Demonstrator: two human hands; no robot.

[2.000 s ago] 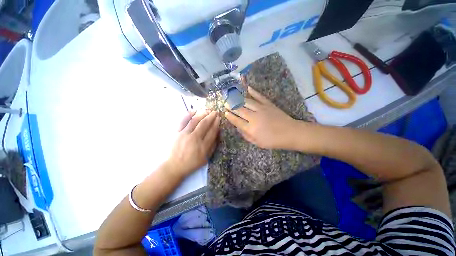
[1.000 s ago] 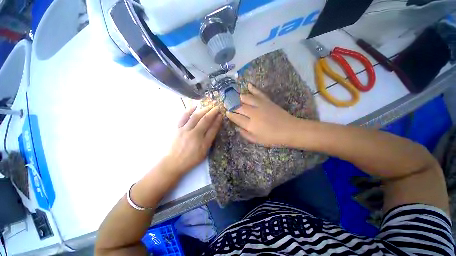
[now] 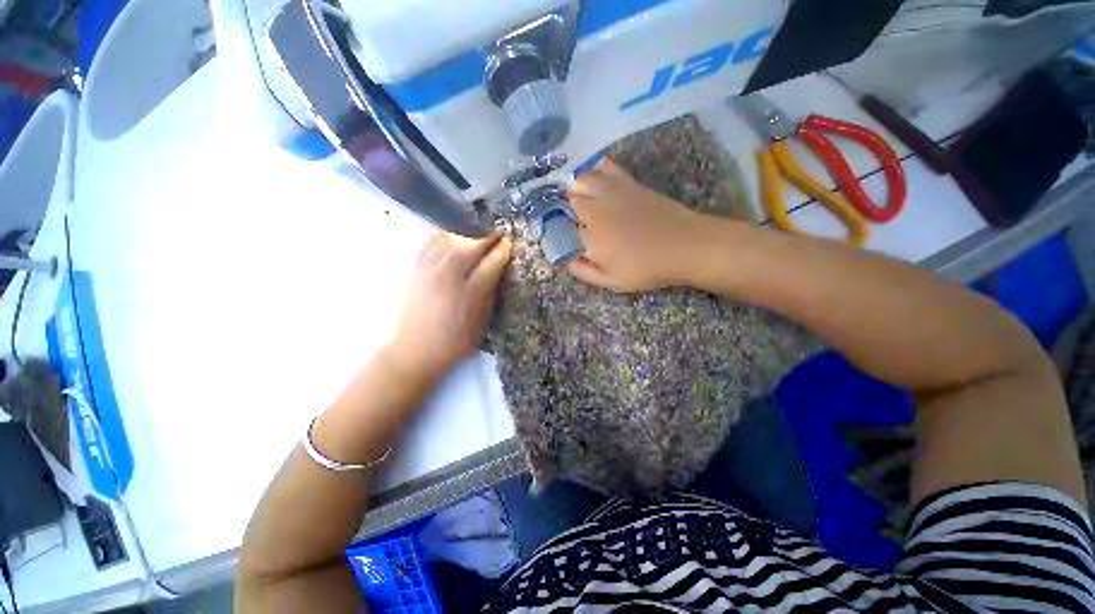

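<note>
A speckled grey-brown knit piece [image 3: 624, 372] lies under the needle area of the white sewing machine head [image 3: 444, 48] and hangs over the table's front edge. My left hand [image 3: 450, 294] is at the left edge of the knit, its thumb and finger closed on the edge beside the presser foot [image 3: 514, 216]. My right hand [image 3: 630, 228] rests on the knit just right of the foot, fingers curled and partly hidden behind a grey round part [image 3: 557, 230]. The needle itself cannot be made out.
Scissors with orange-yellow and red handles [image 3: 850, 168] lie right of the machine. A dark block with a narrow handle [image 3: 1021, 144] lies beyond them. A blue crate [image 3: 394, 576] is below the ruler-marked table edge [image 3: 450, 482]. Blue material with grey-brown pieces is at lower right.
My right hand has moved up along the knit, its fingers now more curled. My left hand has shifted slightly left and pinches the edge. The knit's lower part has shifted and bunched.
</note>
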